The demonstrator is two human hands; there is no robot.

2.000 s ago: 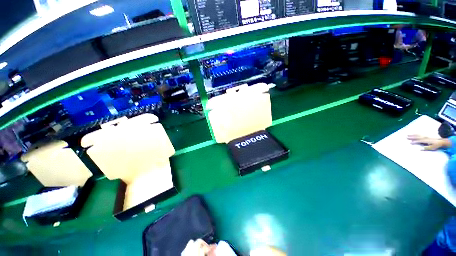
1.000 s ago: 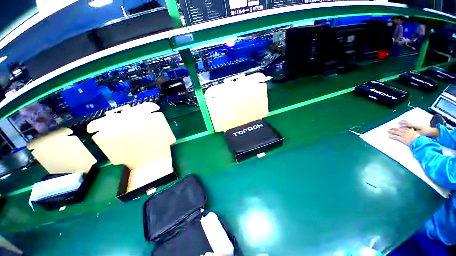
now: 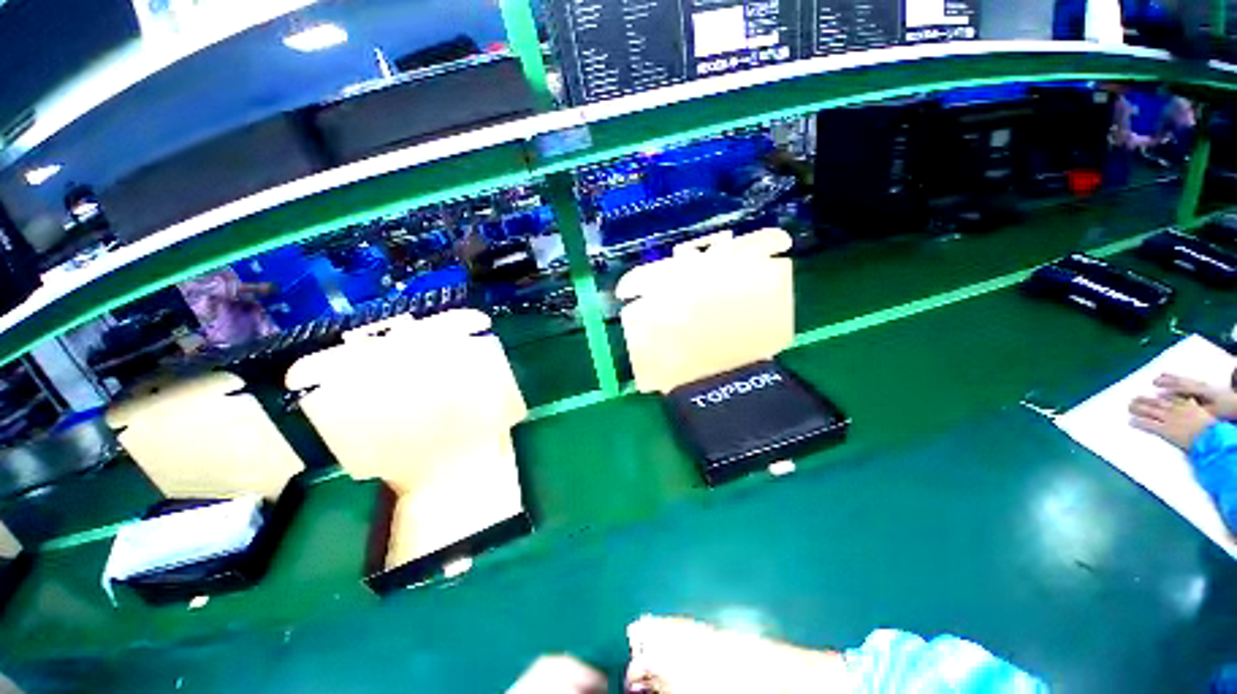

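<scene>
My right hand (image 3: 705, 656) is at the bottom edge, overexposed, with its fingertips bent down and partly cut off. My left hand (image 3: 559, 675) shows only as a pale blurred piece left of it. What either hand holds is hidden. An open retail box (image 3: 448, 567) with a raised tan lid stands ahead, with its pale inside showing. To its right, another open box (image 3: 773, 457) holds a black case with white TOPDON lettering (image 3: 739, 396). At the left, a third open box (image 3: 204, 586) has a white bag (image 3: 187, 540) lying in it.
A green-framed shelf (image 3: 407, 170) crosses above the green bench (image 3: 868, 542). Closed black boxes (image 3: 1102, 290) lie at the far right. Another person's hands (image 3: 1177, 410) rest on a white sheet (image 3: 1133, 427) at the right. Part of another box shows at the left edge.
The open black zip case seen at the bottom a second ago, with a white item on it, is out of view. My hands and right sleeve now show there. The bench view has shifted.
</scene>
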